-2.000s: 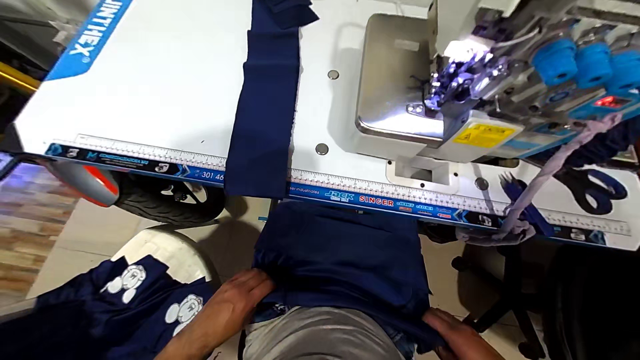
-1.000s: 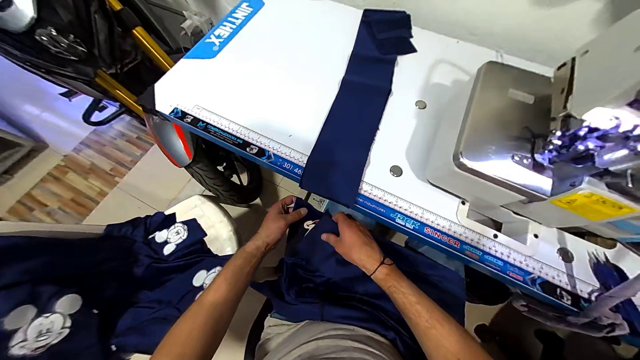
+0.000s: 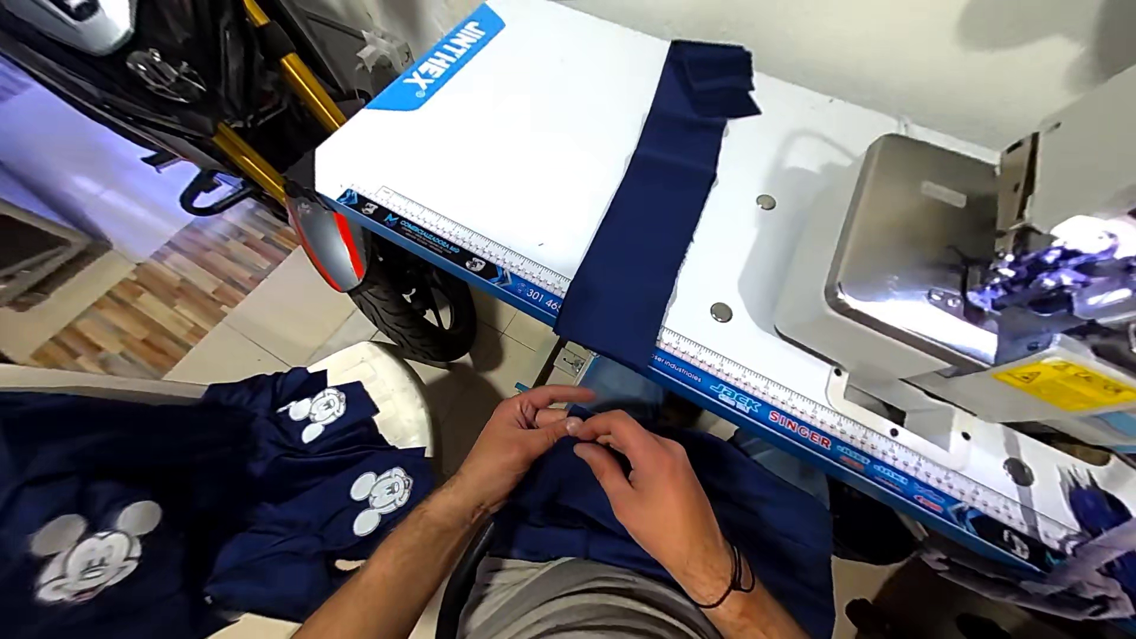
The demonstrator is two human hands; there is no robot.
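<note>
Navy fabric (image 3: 754,497) lies across my lap below the table's front edge. My left hand (image 3: 524,444) pinches its upper left edge between thumb and fingers. Right beside it, my right hand (image 3: 652,488) grips the same edge, with a dark cord on the wrist; the fingertips of both hands nearly meet. A long navy fabric strip (image 3: 652,204) lies over the white sewing table (image 3: 479,151), folded at its far end, its near end hanging over the front edge. What lies under my fingers is hidden.
An overlock sewing machine (image 3: 923,248) stands at right. Navy garments with white mouse prints (image 3: 382,497) lie on a pale chair (image 3: 399,382) at left. A motorcycle wheel (image 3: 435,311) is beneath the table's left end. A measuring tape (image 3: 799,413) runs along the table's front edge.
Two seconds ago my hands were apart at the fabric's two sides; now they are together at its upper left edge. The view has swung left.
</note>
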